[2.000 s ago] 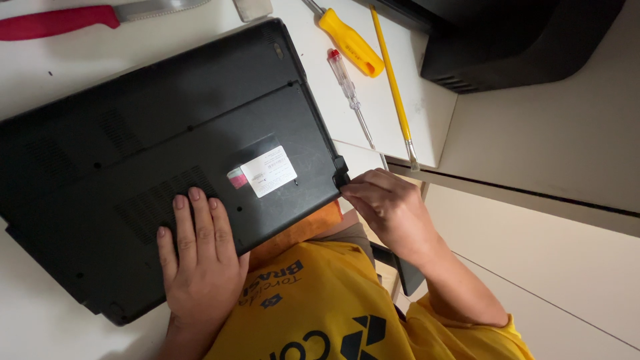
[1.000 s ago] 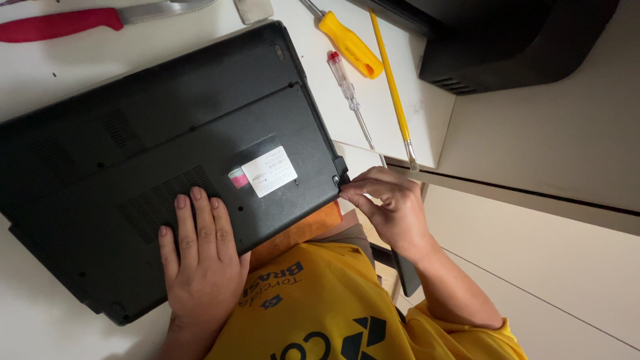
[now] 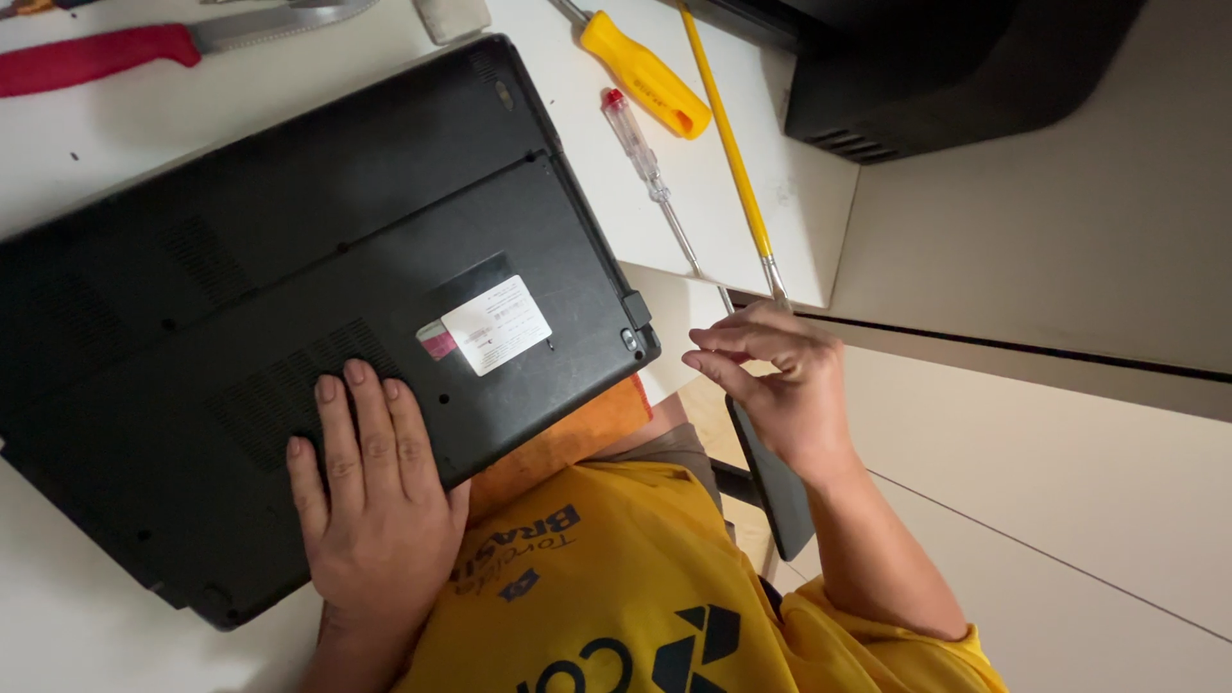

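A black laptop lies bottom side up on the white table, bearing a white label with writing. My left hand rests flat on its underside, fingers slightly apart over the vent grille. Just off the laptop's right corner is my right hand, in the air, thumb and forefinger close together with a small gap between the tips; nothing is plainly visible between them. Beside that corner sits a small dark tab on the laptop's edge.
Above the right hand lie a yellow-handled screwdriver, a clear-handled screwdriver and a yellow paintbrush. A red-handled serrated knife is at top left. An orange cloth shows under the laptop's near edge. A black device stands at upper right.
My right hand has drawn away from the laptop's corner, to the right; it was touching there before. My left hand has stayed on the laptop.
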